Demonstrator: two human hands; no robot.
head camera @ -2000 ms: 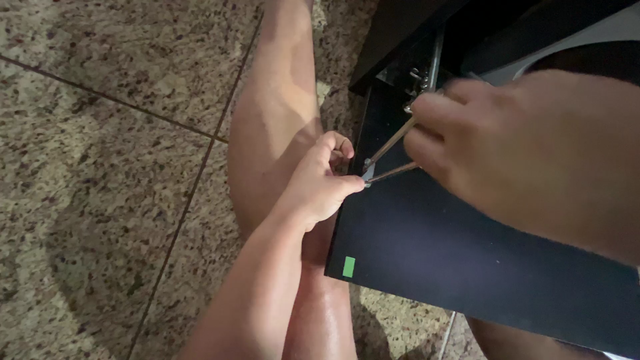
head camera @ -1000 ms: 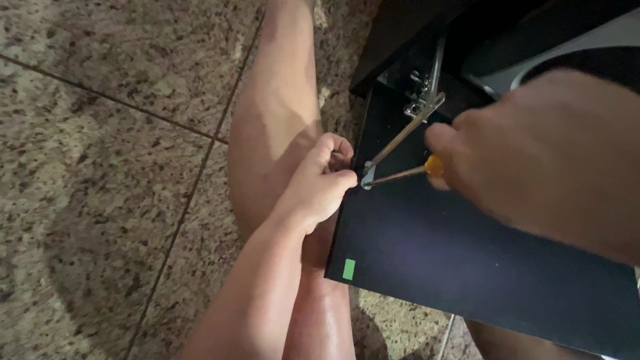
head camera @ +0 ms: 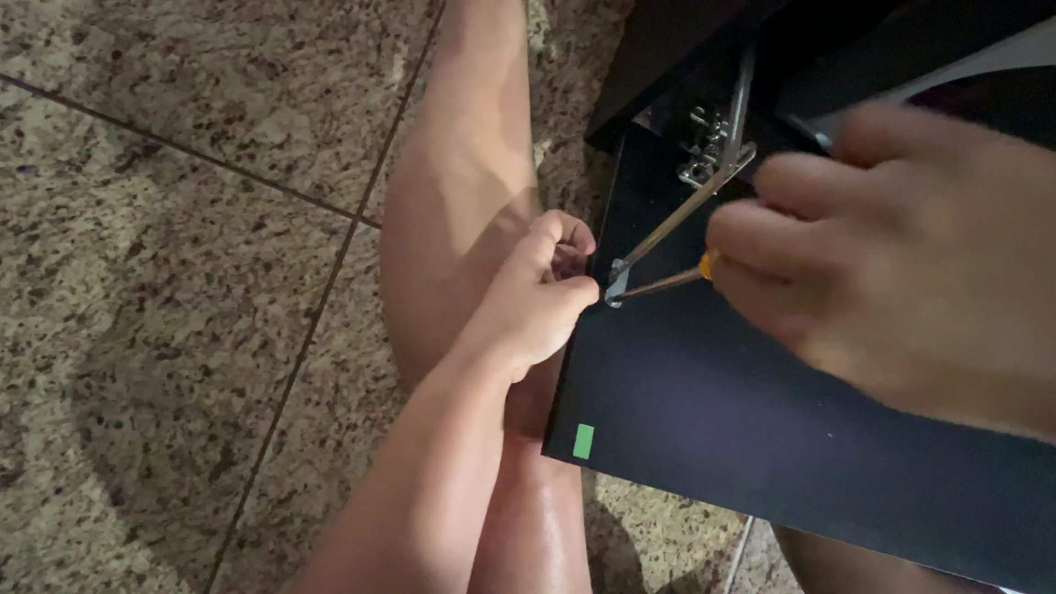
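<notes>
My right hand [head camera: 899, 272] is closed around a screwdriver with an orange-yellow handle [head camera: 707, 265], most of which the fingers hide. The screwdriver's metal shaft [head camera: 664, 282] points left, its tip at a small metal bracket [head camera: 616, 285] near the edge of a black panel [head camera: 709, 429]. From that bracket a metal stay arm [head camera: 681, 216] runs up to a jointed second bar [head camera: 741, 107]. My left hand [head camera: 544, 289] is at the panel's left edge, thumb beside the bracket and fingers curled; whether it grips the edge is hidden.
A metal hinge [head camera: 705, 148] sits where the panel meets a black cabinet [head camera: 672, 62]. One green sticker [head camera: 583, 441] is on the panel's corner. My bare leg [head camera: 462, 190] lies under the left arm, over a speckled stone-tile floor [head camera: 181, 330]. A pale curved object [head camera: 982, 58] is at upper right.
The right hand has shifted about the screwdriver, whose yellow handle was hidden two seconds ago. The driver's tip stays at the bracket, and the left hand has barely moved.
</notes>
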